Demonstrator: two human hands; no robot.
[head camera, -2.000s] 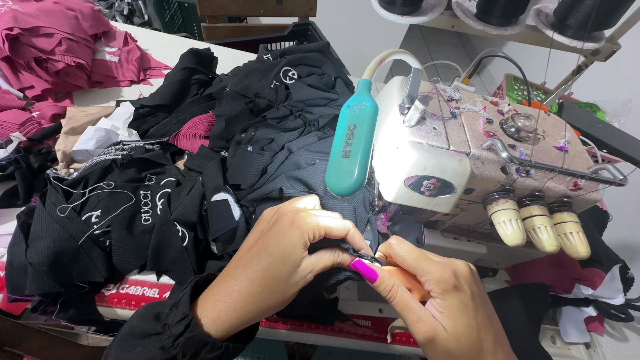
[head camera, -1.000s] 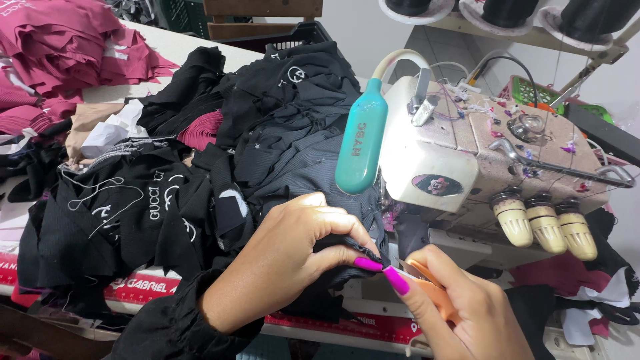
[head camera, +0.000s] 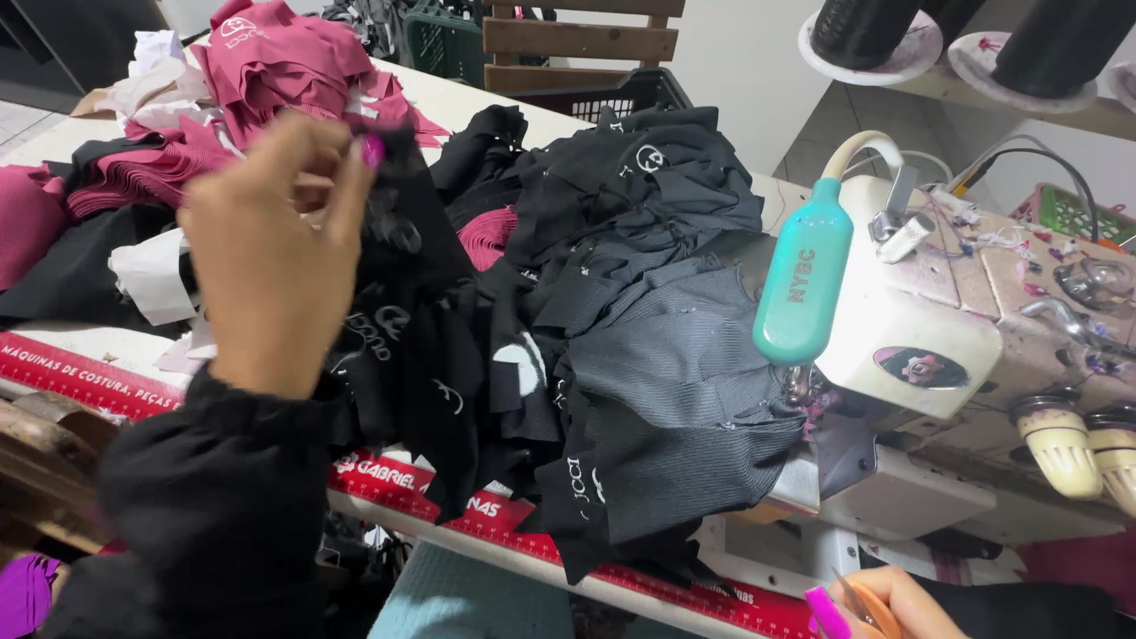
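Note:
My left hand, blurred, is raised over the black pile at the left and pinches a piece of black fabric that hangs from the fingertips. My right hand, partly out of view at the lower right, holds small orange-handled scissors with the blades pointing up. Between the hands, ribbed dark grey fabric with black printed pieces lies in a heap up to the needle area of the sewing machine. A teal lamp is attached at the machine's head.
Pink fabric pieces and white scraps lie on the left of the table. A red printed measuring strip runs along the front edge. Black thread cones stand at the upper right. Behind the table are a black crate and a wooden chair.
My hands were together near the needle area; now the left is far to the left, lifting black fabric, and the right is lower right with the scissors. The view has turned left.

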